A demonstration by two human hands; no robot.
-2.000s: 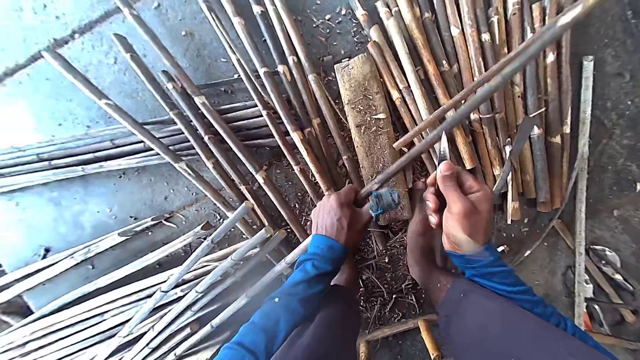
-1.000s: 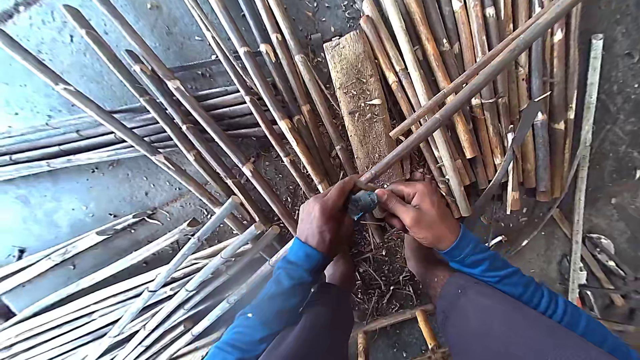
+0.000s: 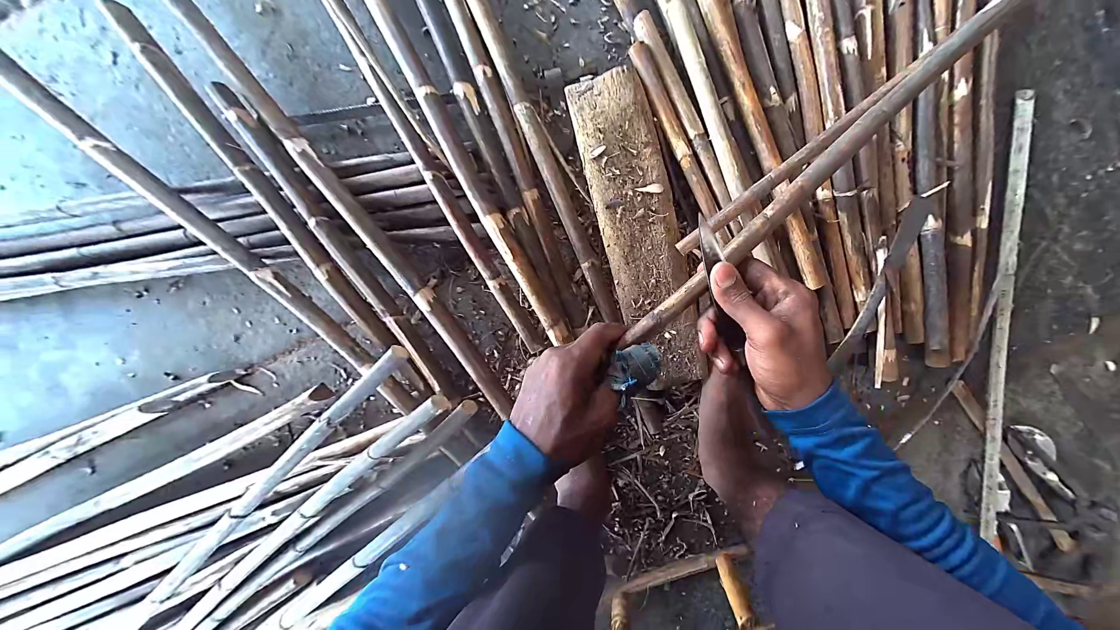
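Note:
My left hand (image 3: 570, 394) is closed around the lower end of a long cane pole (image 3: 840, 157), which slants up to the top right. A blue wrapped piece (image 3: 636, 366) shows beside its fingers. My right hand (image 3: 770, 328) grips a knife (image 3: 710, 249), its blade upright against the pole and its handle mostly hidden by the fingers. Behind the hands lies a worn wooden board (image 3: 626, 175) strewn with shavings.
Cane poles (image 3: 324, 192) fan out at the upper left, and split canes (image 3: 201, 507) lie at the lower left. Shorter canes (image 3: 927, 280) with a curved blade (image 3: 892, 262) on them are at the right. My bare feet (image 3: 735, 446) stand among shavings.
Since a second ago my right hand has moved away from my left hand, up and right along the pole. The knife blade, hidden then, shows now against the pole.

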